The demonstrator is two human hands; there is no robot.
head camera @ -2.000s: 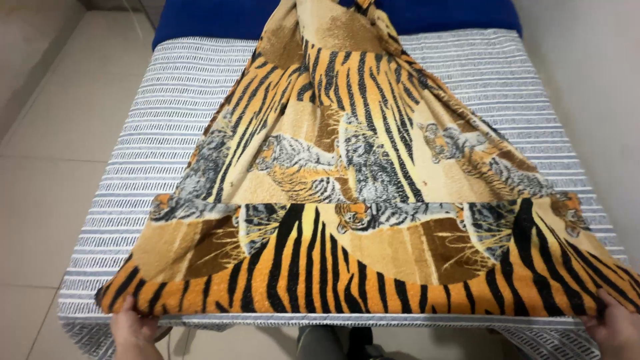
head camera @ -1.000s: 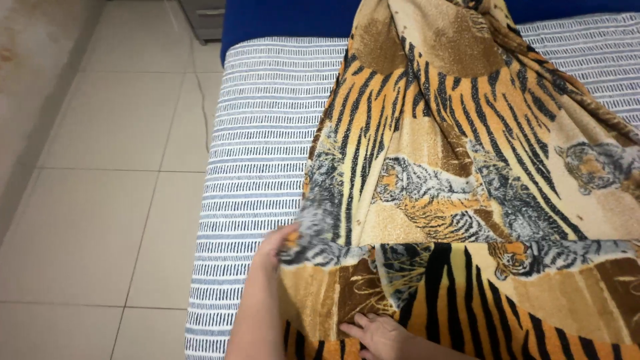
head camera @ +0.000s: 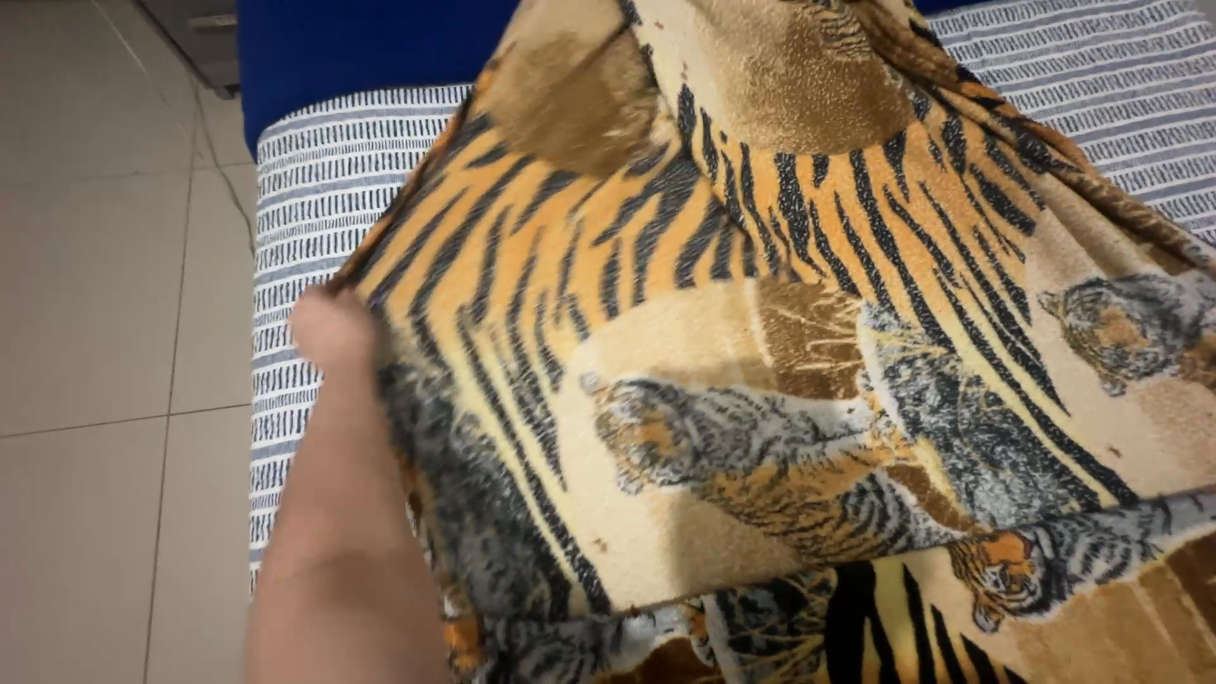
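A tiger-print blanket (head camera: 665, 408) in orange, black, cream and brown lies spread over a bed, with a folded band along its lower part and gathered folds toward the top. My left hand (head camera: 334, 323), blurred, grips the blanket's left edge about midway up and draws it outward over the striped sheet. My fingertips are partly hidden by the hand itself. My right hand is outside the view.
Beneath the blanket is a white bed sheet with blue-grey stripes (head camera: 313, 199). Dark blue bedding (head camera: 361, 47) covers the far end. Left of the bed are floor tiles (head camera: 85, 332), a thin cable (head camera: 223, 176) and a grey furniture corner (head camera: 211, 43).
My left hand has moved up along the blanket's left edge, pulling that edge outward. My right hand, on the lower blanket a second ago, has left the view.
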